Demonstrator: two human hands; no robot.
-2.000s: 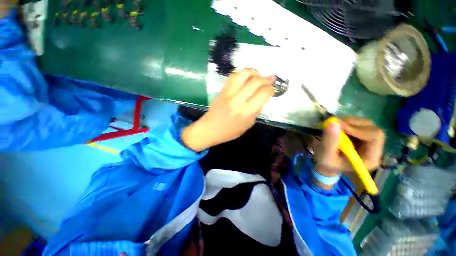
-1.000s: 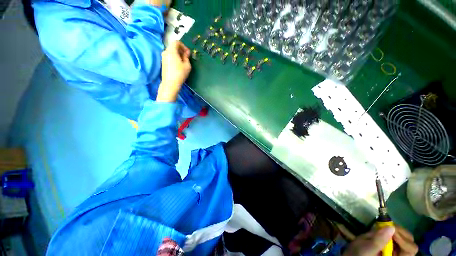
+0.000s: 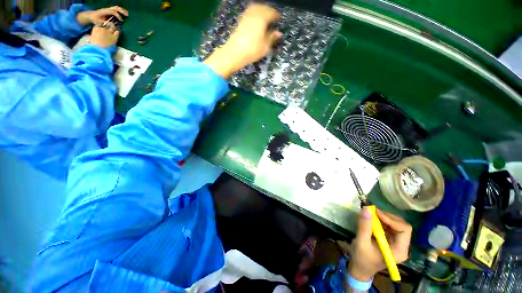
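My left hand (image 3: pixel 249 37) is stretched out over the clear blister tray (image 3: pixel 292 57). It is blurred, and whether its fingers hold anything cannot be told. My right hand (image 3: pixel 379 243) grips the yellow-handled soldering iron (image 3: pixel 382 243) at the bench edge. The iron's tip points up over the right part of the white plate (image 3: pixel 297 191). A dark round part (image 3: pixel 314 181) with light spots lies flat on the plate, away from the iron's tip. A pile of short black leads (image 3: pixel 279 147) lies at the plate's upper left edge.
A perforated white strip (image 3: pixel 326 143), a fan guard (image 3: pixel 372 137) and a beige ring with silvery bits (image 3: pixel 412 182) lie beyond the plate. A blue soldering station (image 3: pixel 452 214) and yellow square (image 3: pixel 488 246) stand right. Another person's hands (image 3: pixel 106 28) work at far left.
My left hand has left the plate, passed the assemblies on the left and reached over the blister tray. The round part stays on the plate. My right hand still holds the iron; the view has shifted.
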